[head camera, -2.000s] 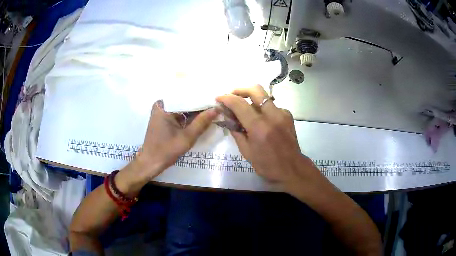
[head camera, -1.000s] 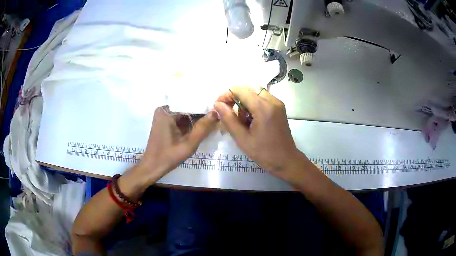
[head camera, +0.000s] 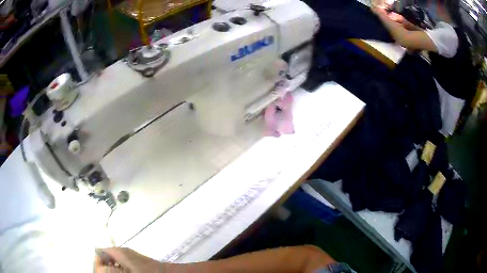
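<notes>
My right hand (head camera: 128, 261) is at the bottom left, partly cut off by the lower edge. Its fingers are closed around a small dark metal piece (head camera: 109, 259) that looks like the thread snips. My left hand is out of the picture. White fabric (head camera: 18, 232) lies at the lower left, its folds fading into strong glare. Whether my right hand also touches the fabric cannot be told. The needle area (head camera: 101, 197) of the white sewing machine (head camera: 213, 74) is above my right hand.
A pink cloth scrap (head camera: 280, 114) hangs at the machine's right end. The ruler-marked table edge (head camera: 240, 202) runs diagonally. Dark cloth (head camera: 368, 144) is heaped on the right. Another person (head camera: 443, 42) is at the upper right. A yellow rack (head camera: 160, 10) stands behind.
The view has swung to the right, bringing the whole machine, dark cloth and another person into sight. My left hand has left the picture; my right hand is now at the lower left.
</notes>
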